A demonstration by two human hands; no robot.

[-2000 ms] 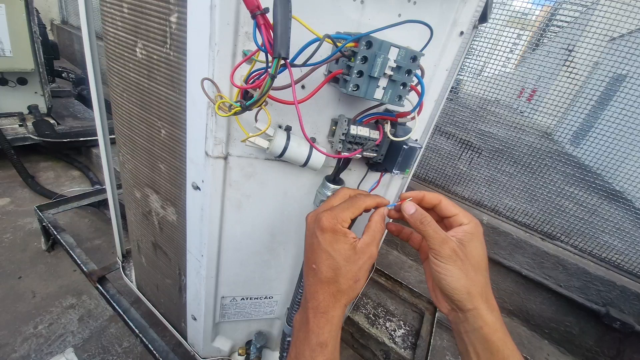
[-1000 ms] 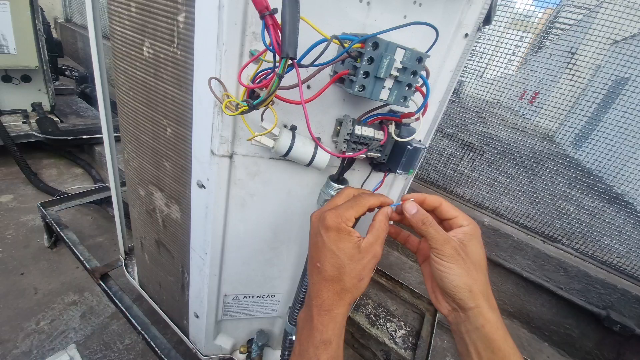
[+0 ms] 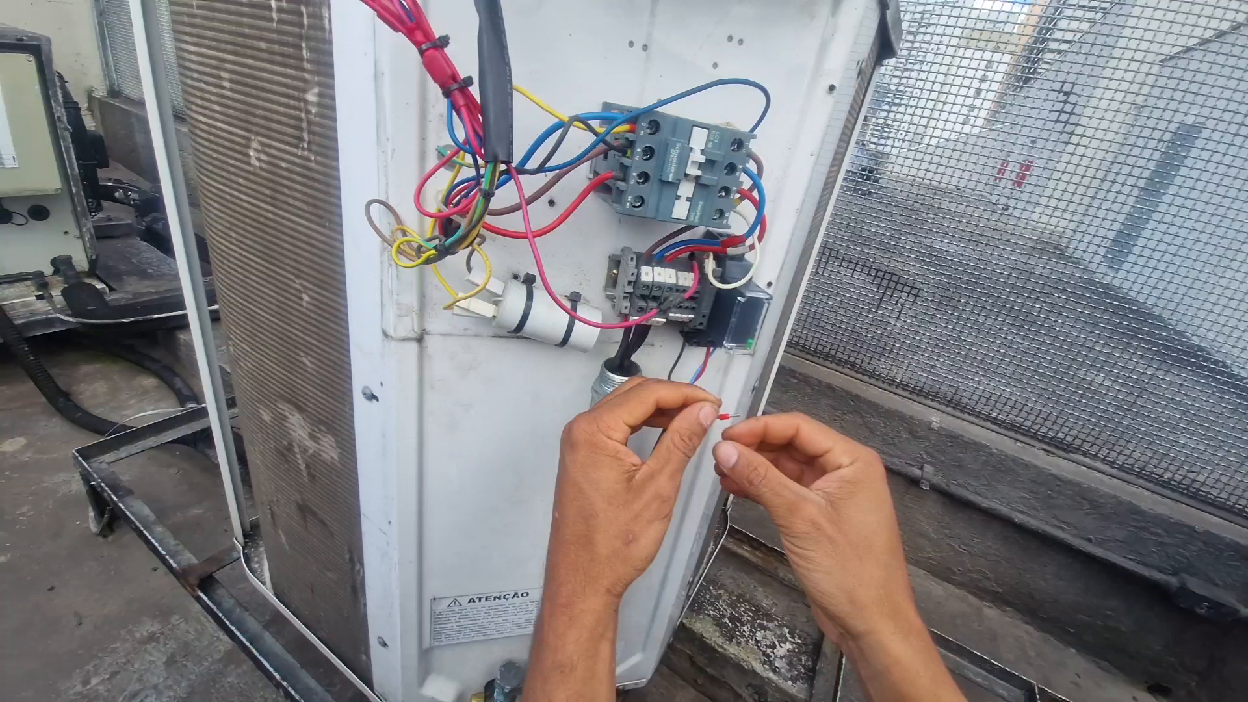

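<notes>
My left hand pinches a thin wire between thumb and forefinger, and a small red-sleeved ferrule with a bare metal tip sticks out to the right. Just right of that tip is my right hand, its fingers curled with thumb and forefinger close together; whether they hold anything is not clear. Above both hands are a terminal block, a black module and a grey contactor with blue, red, brown and yellow wires. A white capacitor, strapped with black ties, lies left of the terminal block.
A wire bundle hangs at the upper left of the white metal panel. Beside the panel are coil fins and a black metal frame. Wire mesh stands at the right; a conduit fitting is behind my left hand.
My hands were together over a small blue piece at the fingertips. Now their fingertips are slightly apart, and a red ferrule shows between them. The view has shifted a little.
</notes>
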